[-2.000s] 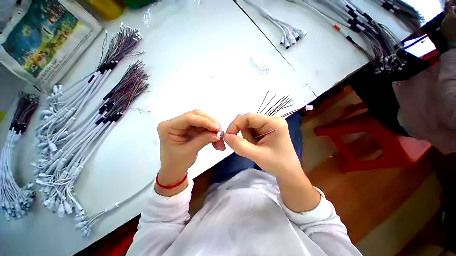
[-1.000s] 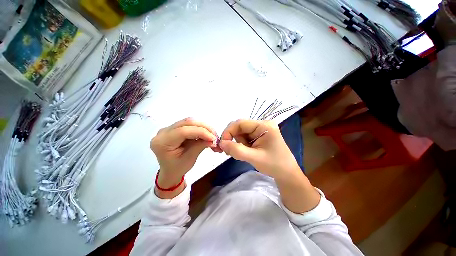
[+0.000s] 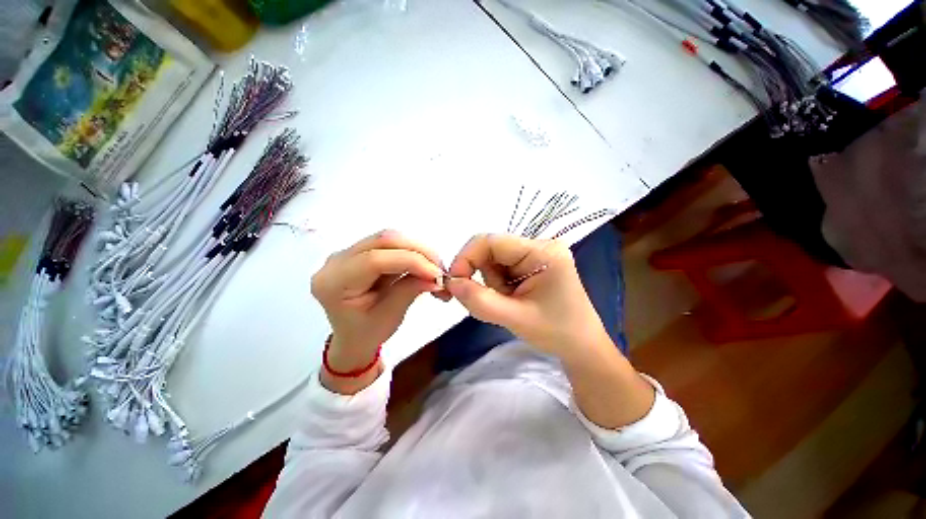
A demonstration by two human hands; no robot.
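My left hand [image 3: 374,294], with a red cord at the wrist, pinches a tiny white connector housing [image 3: 440,281] between thumb and fingertips. My right hand [image 3: 518,289] touches it from the right and pinches a thin lead wire [image 3: 528,274], part of which shows across its fingers. The two hands meet at the fingertips above the table edge. Loose dark and pale lead wires [image 3: 548,211] fan out behind my right hand. How far the wire sits in the housing is hidden by the fingertips.
Harness bundles [image 3: 183,284] lie on the white table at left, below a printed bag [image 3: 91,86]. More harness bundles [image 3: 746,51] lie at upper right. Small translucent pieces [image 3: 528,130] lie beyond my hands. A red stool [image 3: 751,274] and a person's sleeve [image 3: 878,193] are at right.
Both hands stay together at the fingertips with small finger shifts. The fanned wires behind my right hand have moved slightly left since the oldest frame. The view shifts a little.
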